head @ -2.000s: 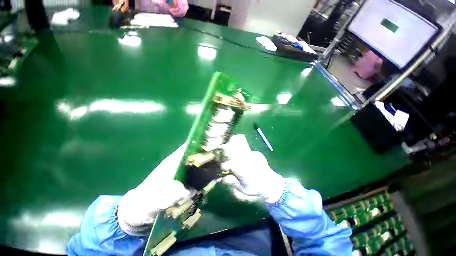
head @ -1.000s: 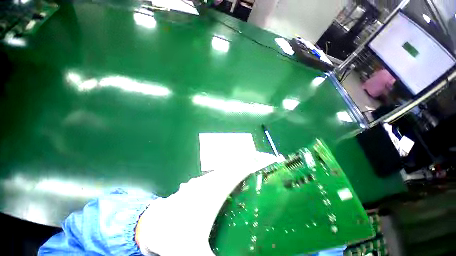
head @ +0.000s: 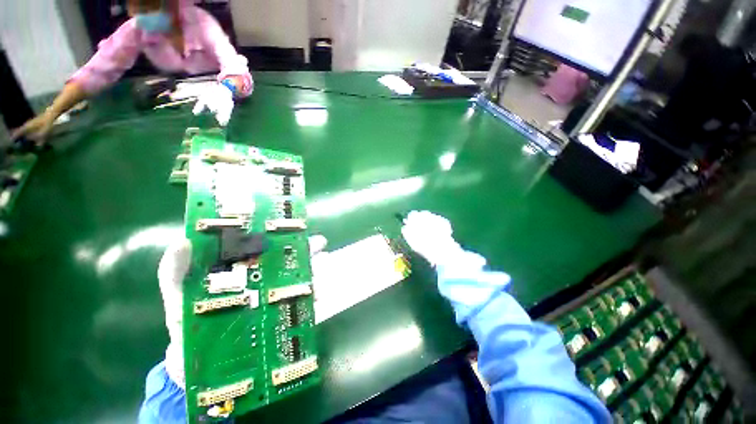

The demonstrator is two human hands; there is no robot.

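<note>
My left hand (head: pixel 172 281), in a white glove, holds a long green circuit board (head: pixel 249 331) upright by its edges, component side facing me. The board hides most of the hand. Cream connectors, white parts and a dark square block show on it. My right hand (head: pixel 430 235), in a white glove, is over the bench at a dark-tipped pen (head: pixel 401 218), mostly hidden by the fingers; whether it grips it cannot be told. A white label sheet (head: pixel 356 275) lies between the hands, with a thin yellow-gripped tool (head: pixel 402 265) at its right edge.
A person in pink (head: pixel 178 45) reaches over the far side of the green bench (head: pixel 348 195). Another board (head: pixel 180 161) shows behind mine. A black bin (head: pixel 597 172) stands at the right edge. A board tray (head: pixel 646 348) is at lower right, a monitor (head: pixel 580 29) above.
The board has turned from its back side to its component side and moved left, now in my left hand. My right hand has moved out to the pen. The view has shifted, showing the person opposite.
</note>
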